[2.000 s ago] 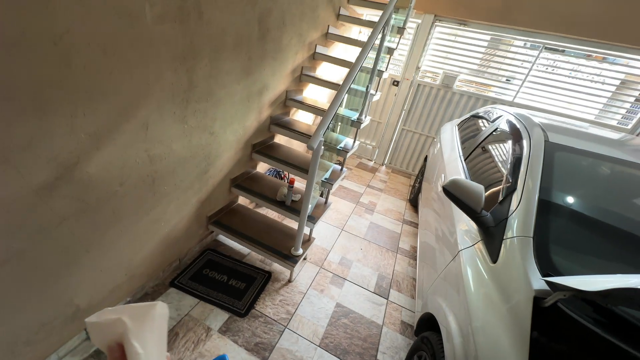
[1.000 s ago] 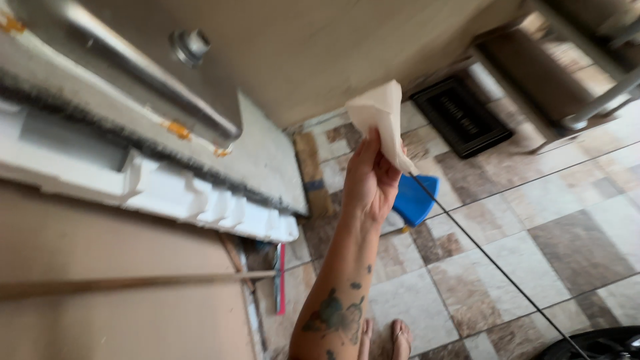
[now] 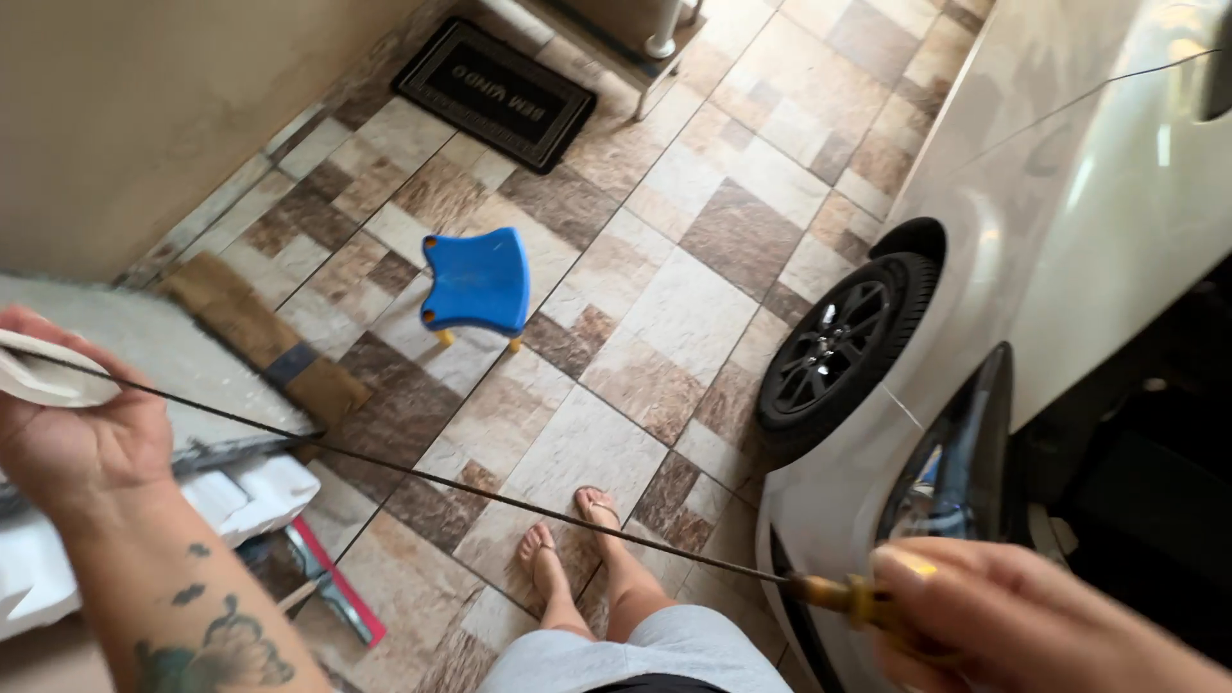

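My left hand [image 3: 96,433], at the left edge, holds a folded white cloth or paper [image 3: 53,371] around the far end of a long thin dark rod, likely an engine dipstick [image 3: 462,489]. The rod runs diagonally across the view, above my feet. At the lower right, my right hand [image 3: 972,606] grips its yellow-brown handle [image 3: 847,599], close to the front of the white car [image 3: 1020,241]. The far tip of the rod is hidden or out of view by my left hand.
A small blue stool [image 3: 478,281] stands on the tiled floor. Behind it lies a black doormat [image 3: 496,91] by the stair foot. Flattened brown cardboard [image 3: 260,337], white foam packing [image 3: 250,496] and a red-edged squeegee [image 3: 337,582] are on the left. The car's front wheel [image 3: 837,351] is on the right.
The view has swung from the stairs and car to the floor. My right hand, unseen in the earlier frames, now shows on the handle. My left hand has shifted to the left edge with the white cloth or paper.
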